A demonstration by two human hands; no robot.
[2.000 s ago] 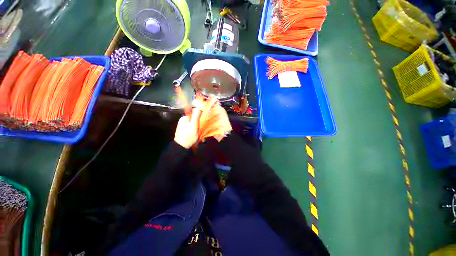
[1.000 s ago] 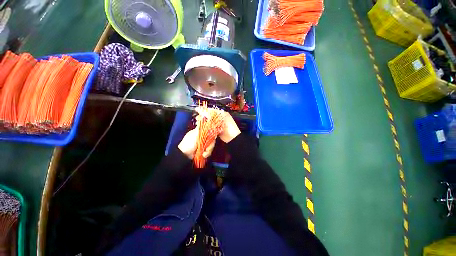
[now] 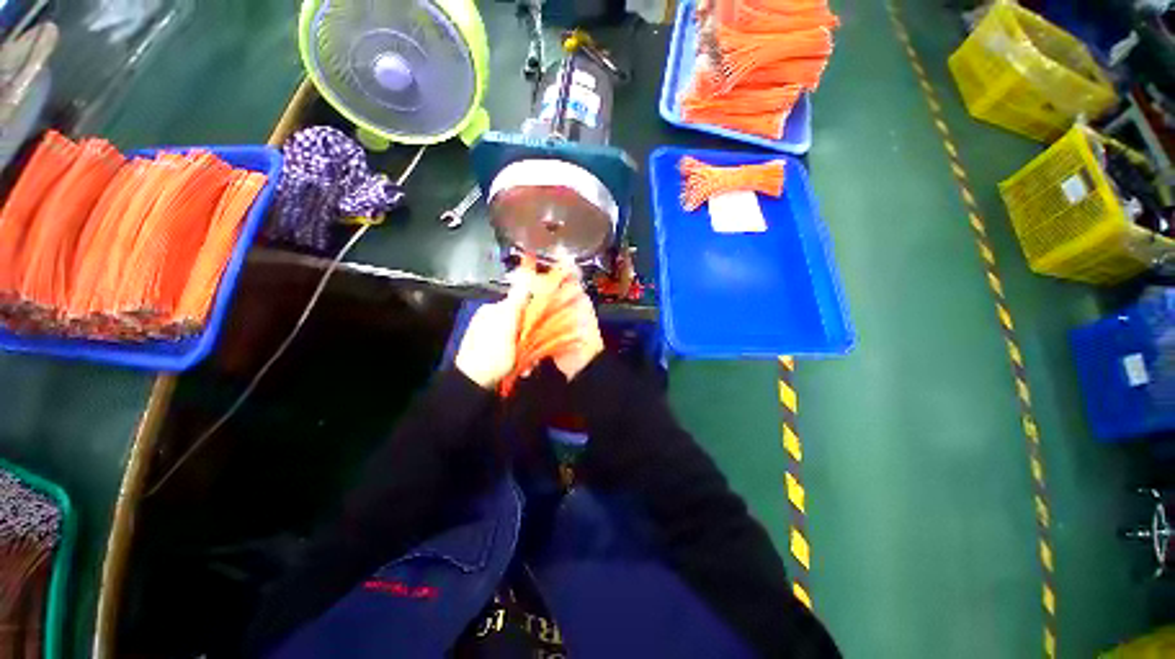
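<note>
A bundle of orange lead wires [image 3: 546, 315] is fanned between my hands in front of the machine. My left hand [image 3: 488, 343] holds it from the left side. My right hand [image 3: 582, 345] holds it from the right side. The upper wire ends are at the lower rim of the round shiny disc [image 3: 553, 222], and I cannot tell if they touch it. The disc sits in a teal housing [image 3: 616, 167] with a silver motor [image 3: 575, 103] behind it. My fingers are blurred and partly hidden by the wires.
A blue tray of orange wires [image 3: 238, 264] is at left. The blue tray at right [image 3: 754, 303] holds one bundle and a paper label [image 3: 737, 213]; a heaped tray [image 3: 786, 139] lies beyond. A wrench [image 3: 460, 206], patterned cloth [image 3: 316, 187], green fan [image 3: 393, 71] and white cord [image 3: 277, 345] are left of the disc.
The bundle was raised to the disc, lowered and tilted towards me one second ago, and is now back up near the disc's lower rim. Both hands remain on it.
</note>
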